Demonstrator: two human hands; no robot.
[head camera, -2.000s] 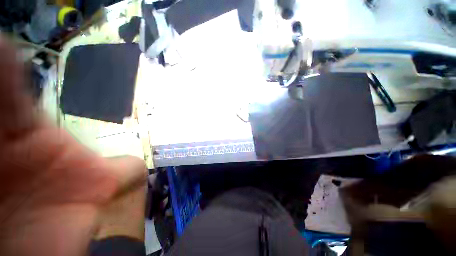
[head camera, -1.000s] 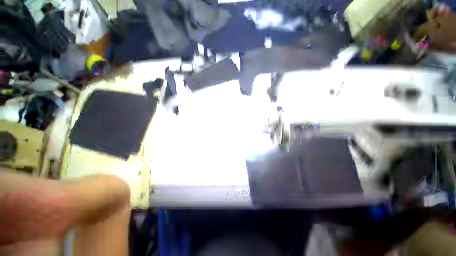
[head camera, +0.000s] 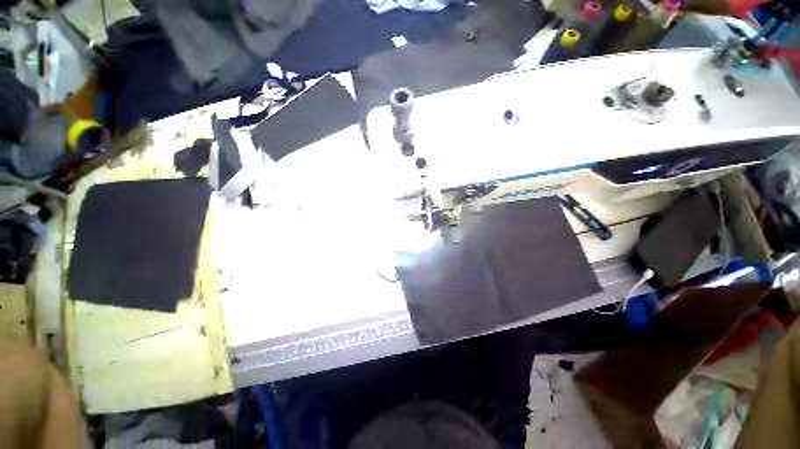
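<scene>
A dark cut panel (head camera: 500, 272) lies flat under the shiny presser foot (head camera: 434, 210) and out to the table's near edge, with a line down its middle. The stacked cut panels (head camera: 140, 244) lie on the cream board at left. Part of my left hand or arm (head camera: 35, 403) shows blurred in the lower left corner, well below the stack. Part of my right hand or arm (head camera: 779, 395) shows blurred at the lower right edge, away from the panel. The fingers of both are cut off or unclear.
The white machine head (head camera: 561, 114) spans the upper right. A slim dark tool (head camera: 585, 217) lies right of the panel. Another dark piece (head camera: 680, 237) is further right. A dark rectangular piece (head camera: 307, 116) and light strips lie at the far edge. An open cardboard box (head camera: 649, 351) stands lower right.
The view has turned and shifted, showing more of the machine head. My left hand has moved down and left, mostly out of the picture. The panel remains under the presser foot.
</scene>
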